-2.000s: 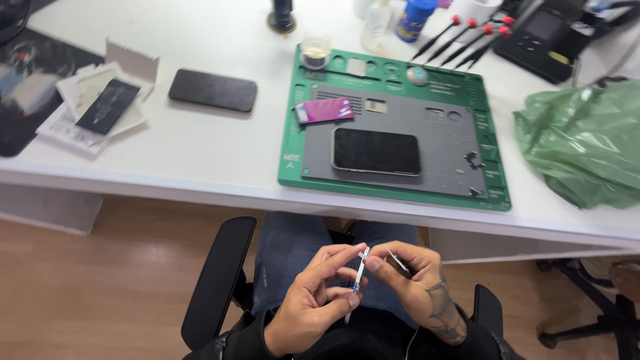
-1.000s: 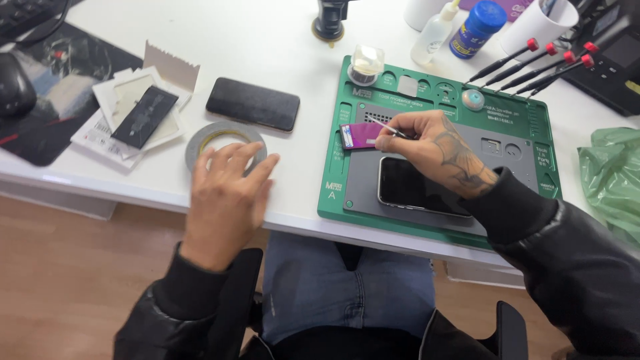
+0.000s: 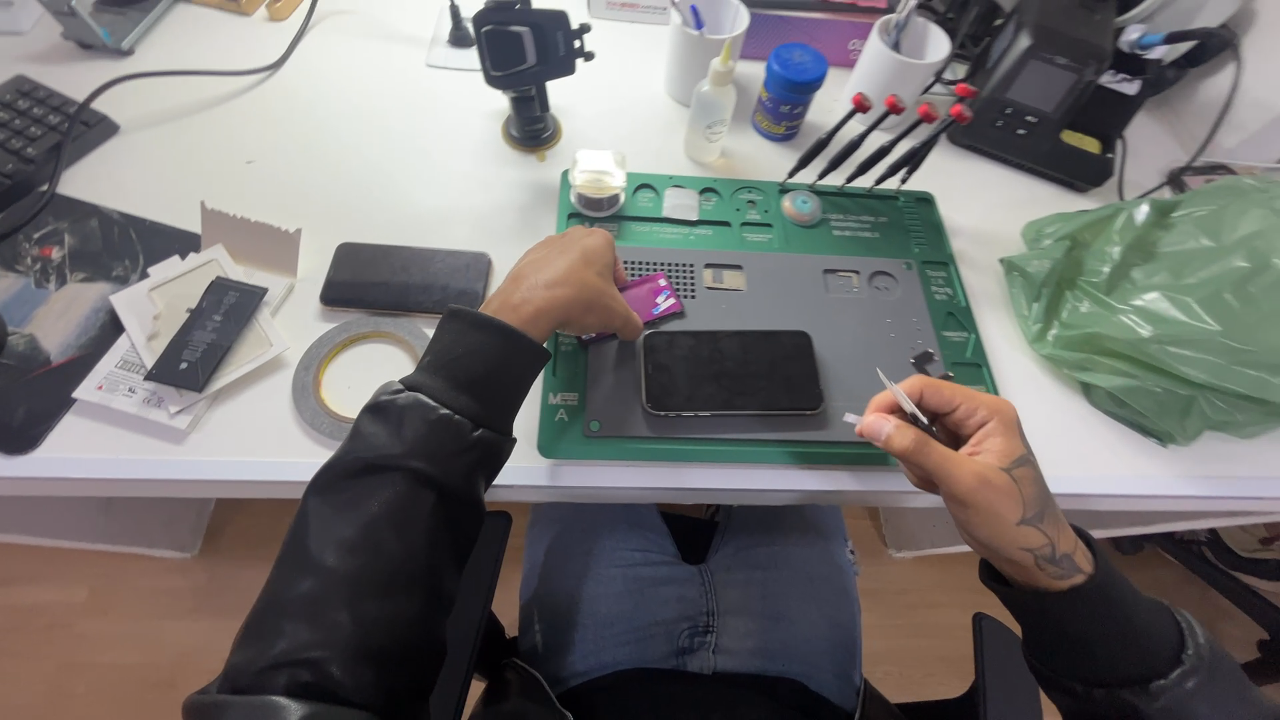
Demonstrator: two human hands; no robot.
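My left hand (image 3: 572,290) is over the left part of the green repair mat (image 3: 558,445), its fingers on a purple-faced phone battery (image 3: 655,298); whether they grip it is hidden. In my right hand (image 3: 955,445), at the mat's front right corner, are tweezers (image 3: 905,398) with light tips pointing up and left, and a small pale strip (image 3: 852,419) sticks out from the fingertips. A smartphone (image 3: 731,372) lies screen up on the mat's grey plate, between my hands. A roll of grey tape (image 3: 318,385) lies flat left of the mat.
Another phone (image 3: 405,278) lies behind the tape roll. A black battery (image 3: 207,333) rests on opened packaging at the left. Several red-topped screwdrivers (image 3: 870,150), a dropper bottle (image 3: 711,115) and a blue jar (image 3: 790,92) stand behind the mat. A green plastic bag (image 3: 1150,310) is at the right.
My left hand has moved right from the tape roll to the purple battery. My right hand has left that battery and is now at the mat's front right corner.
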